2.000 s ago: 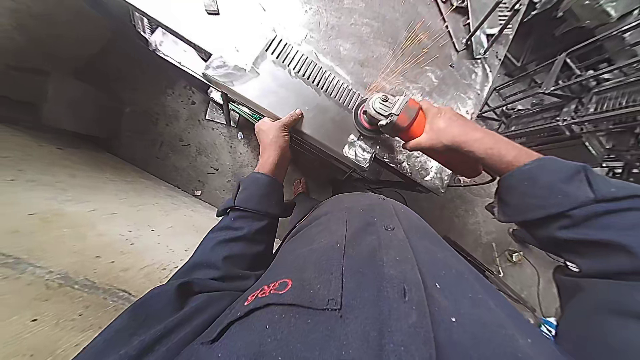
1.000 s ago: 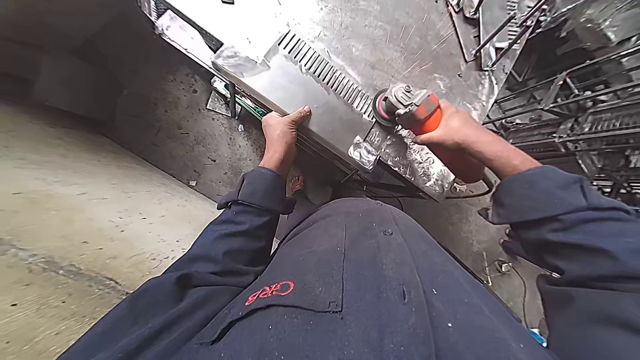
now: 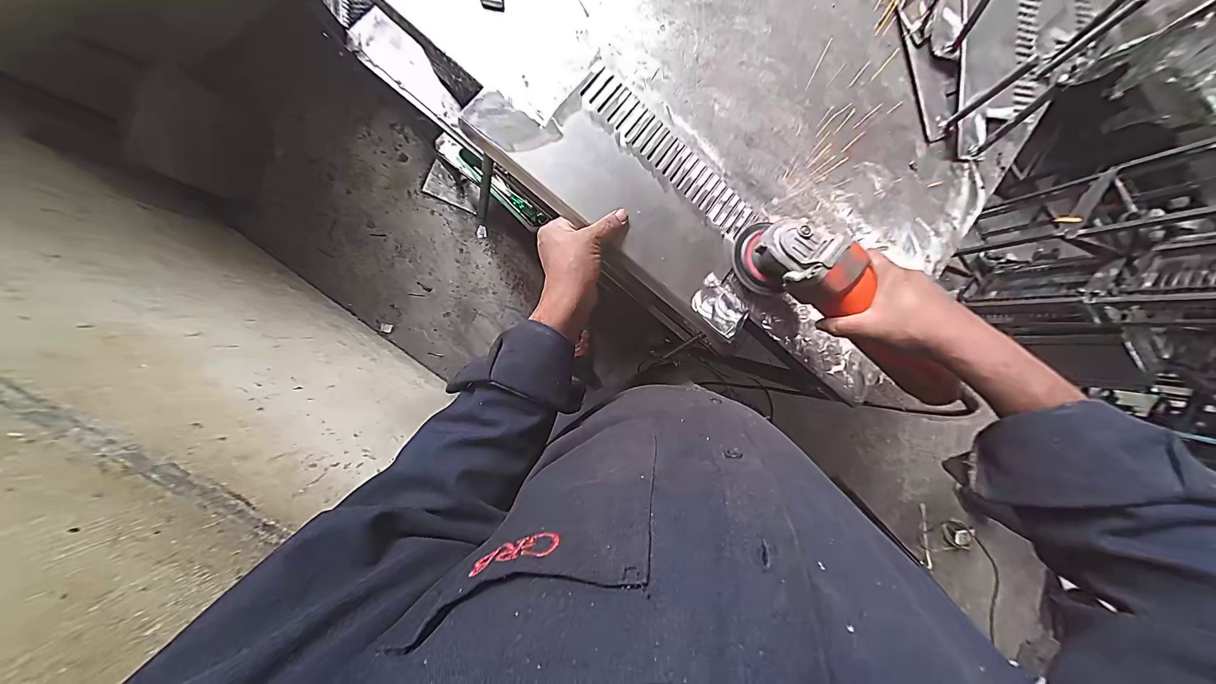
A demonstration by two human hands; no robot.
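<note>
My right hand [image 3: 898, 304] is wrapped around the body of an orange angle grinder [image 3: 807, 261]. The grinder's disc touches or nearly touches the right end of a slotted sheet-metal panel [image 3: 632, 204], and sparks fly up and away from there. A row of narrow slots runs along the panel's far edge. My left hand [image 3: 575, 261] grips the panel's near edge, thumb on top and fingers folded underneath, partly hidden. Crumpled foil-like material [image 3: 720, 306] lies at the panel's near right corner, beside the disc.
The panel lies on a metal worktable [image 3: 741, 85]. Steel frames and racks [image 3: 1121, 247] crowd the right side. The grinder's cable [image 3: 936, 411] loops beneath my right wrist. A plastic-like sheet [image 3: 508, 122] covers the panel's left end. Under the table edge is a green item [image 3: 513, 201].
Sparks, nearly gone one second ago, stream from the disc again. The grinder was slightly clear of the panel's end then and is now back against or close to it. My left hand keeps its hold.
</note>
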